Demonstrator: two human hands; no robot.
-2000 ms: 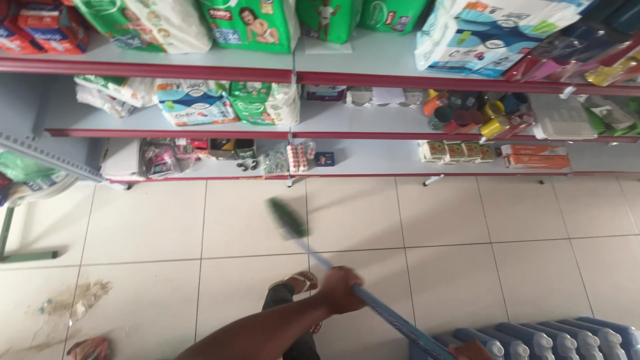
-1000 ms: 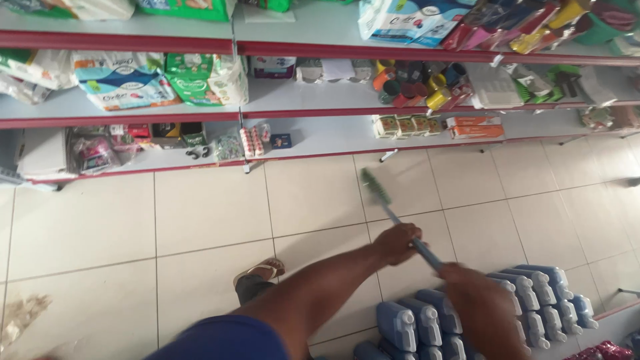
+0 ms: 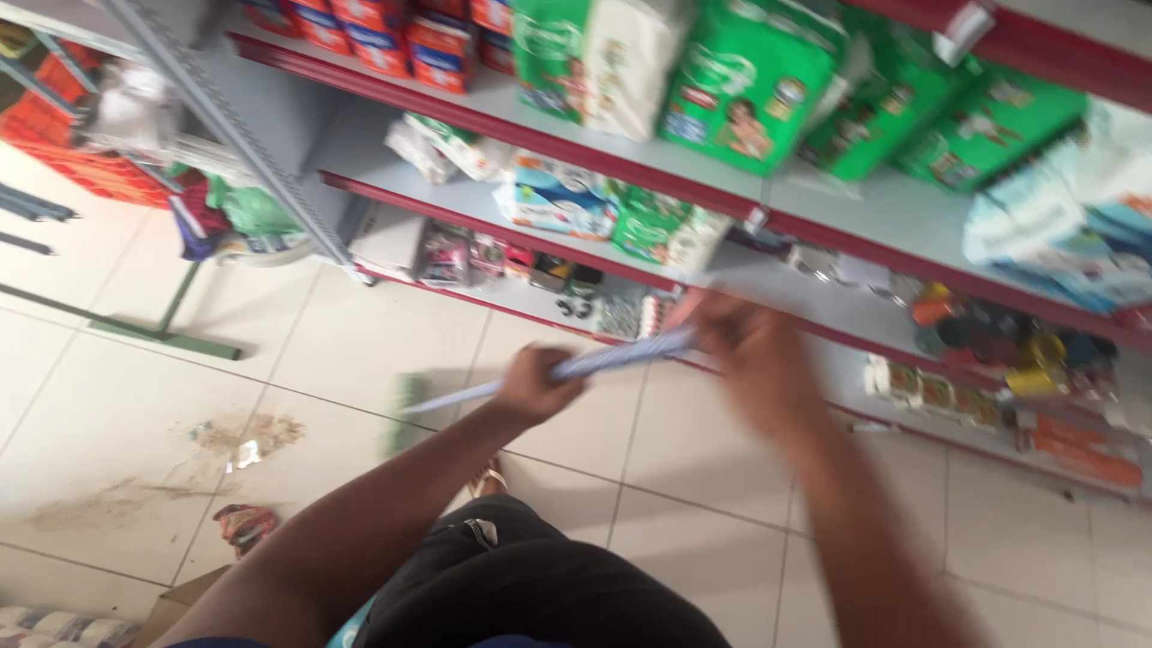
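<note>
A broom with a blue handle [image 3: 621,353] crosses in front of me, its blurred green bristle head [image 3: 401,416] low over or on the tiled floor at the left. My left hand [image 3: 540,385] is closed round the lower part of the handle. Higher up, near the handle's top end, my right hand [image 3: 733,337] grips it; its fingers are blurred. To the left of the broom head lies a patch of brown dirt [image 3: 243,434] with a shiny scrap [image 3: 247,454] in it, and a crumpled reddish wrapper [image 3: 245,526] is nearer to me.
Shelves with red edges [image 3: 504,229] run along the far side, holding green diaper packs [image 3: 751,85] and other goods. At the left are a green metal stand foot [image 3: 166,337] and an orange basket [image 3: 85,144]. A cardboard box edge [image 3: 175,603] shows at lower left. My sandaled foot [image 3: 489,479] is below the broom.
The view has swung left, bringing the dirt patch and wrapper back into sight. The broom head, pointing toward the shelves before, now points left. Both hands remain on the handle.
</note>
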